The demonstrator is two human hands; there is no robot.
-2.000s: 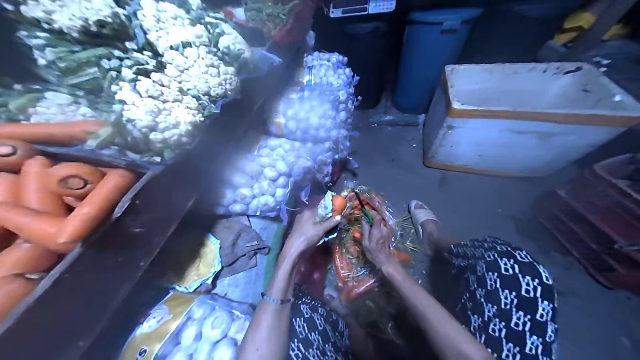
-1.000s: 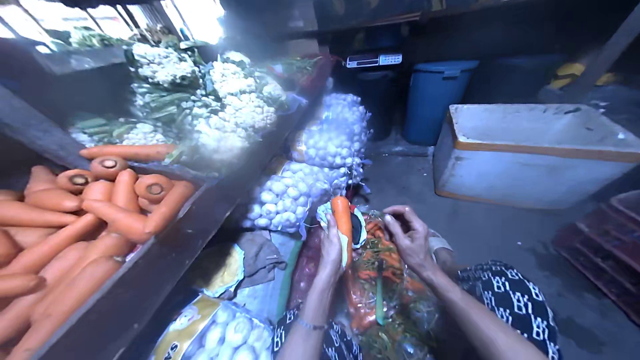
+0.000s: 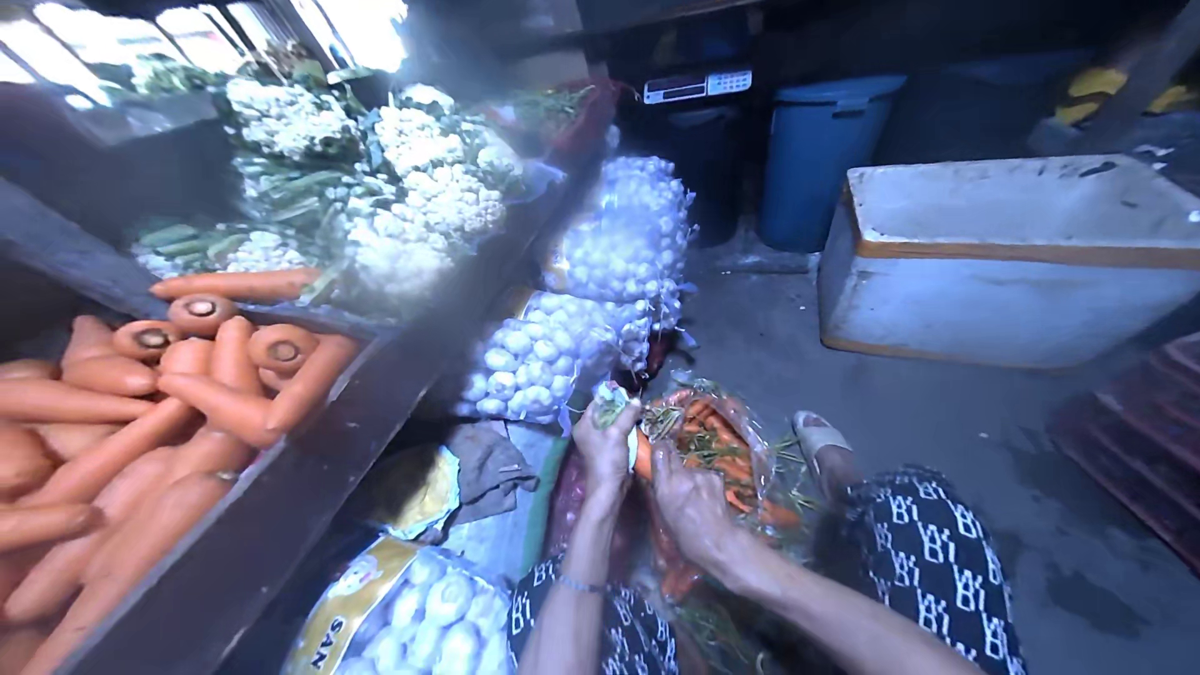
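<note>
My left hand [image 3: 605,445] is closed around a crumpled pale cloth or paper [image 3: 612,405] and a carrot [image 3: 643,454]. Close by on its right, my right hand [image 3: 689,492] touches the carrot with its fingers; whether it grips anything else is hidden. A clear plastic bag of carrots [image 3: 717,441] with green stem scraps lies open just beyond and right of my hands.
Carrots fill a wooden bin [image 3: 375,375] at left, with cauliflowers [image 3: 431,202] behind. Net sacks of garlic [image 3: 534,361] line its side. A foam box [image 3: 994,300], a blue barrel [image 3: 825,164] and dark red crates [image 3: 1139,441] stand right. A sandalled foot [image 3: 825,441] rests beside the bag.
My right hand has moved left and down from above the bag to the carrot in my left hand. The carrot stood upright with its orange side showing one second ago; now it is mostly covered.
</note>
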